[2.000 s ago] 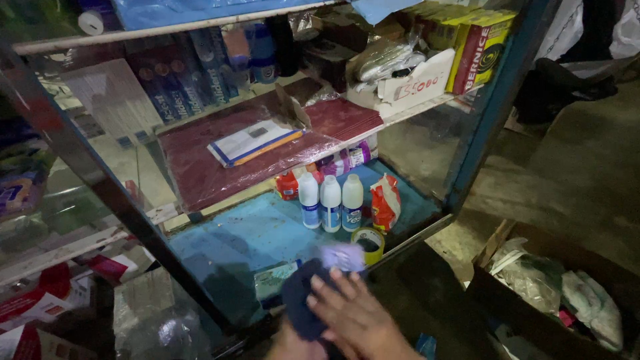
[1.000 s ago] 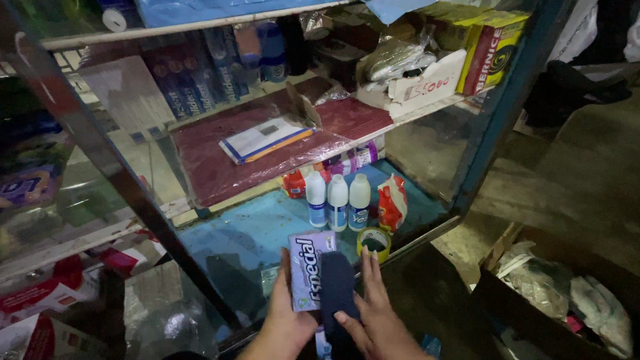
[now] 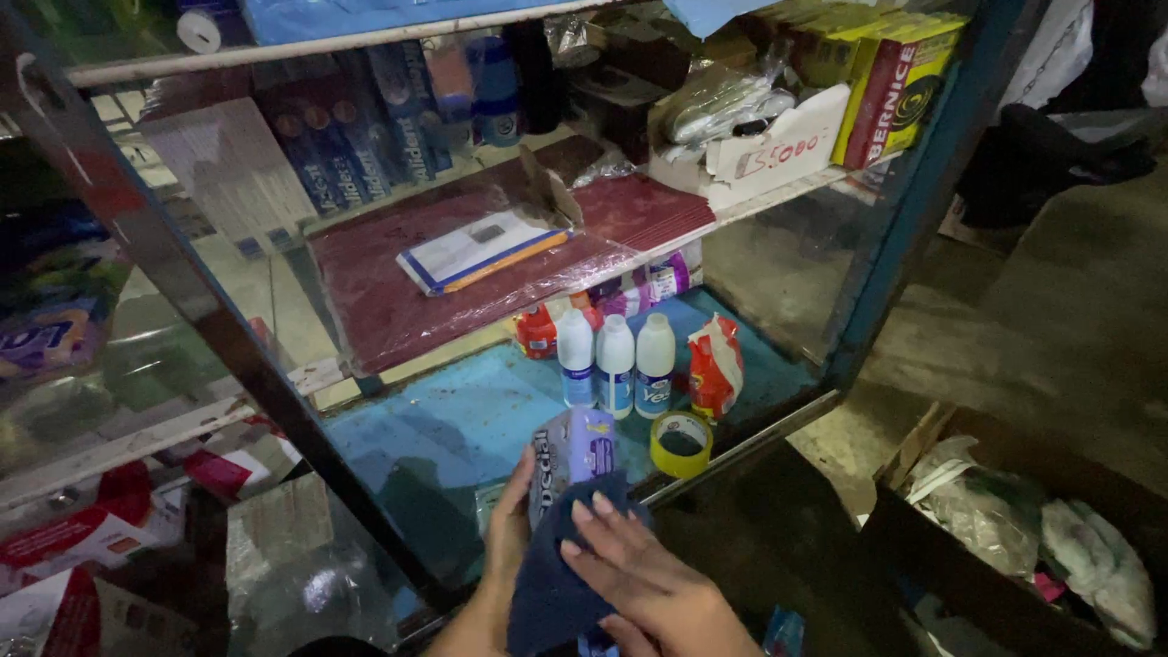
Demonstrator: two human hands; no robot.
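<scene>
My left hand point(image 3: 507, 538) grips a purple-and-grey package point(image 3: 575, 456) by its left side, low in front of the cabinet. Across the package's lower part lies a dark blue cloth point(image 3: 575, 566), pressed there by the spread fingers of my right hand point(image 3: 639, 570). Beyond the package, three white bottles point(image 3: 616, 365) with blue labels stand upright on the blue bottom shelf point(image 3: 420, 411). A roll of yellow tape point(image 3: 681, 445) lies at that shelf's front edge, and a red-and-white packet point(image 3: 716, 365) is right of the bottles.
The middle shelf holds maroon folders point(image 3: 474, 274) in plastic, a white-and-blue pad point(image 3: 484, 246), an open white carton point(image 3: 776, 146) and yellow boxes point(image 3: 903, 91). A dark cabinet post point(image 3: 219, 319) slants at left. At lower right is a cardboard box point(image 3: 912, 474) holding plastic bags.
A second ago both palms flanked the package, its front facing up with the cloth on its right; now the package is turned and the cloth and my right hand lie over its lower part.
</scene>
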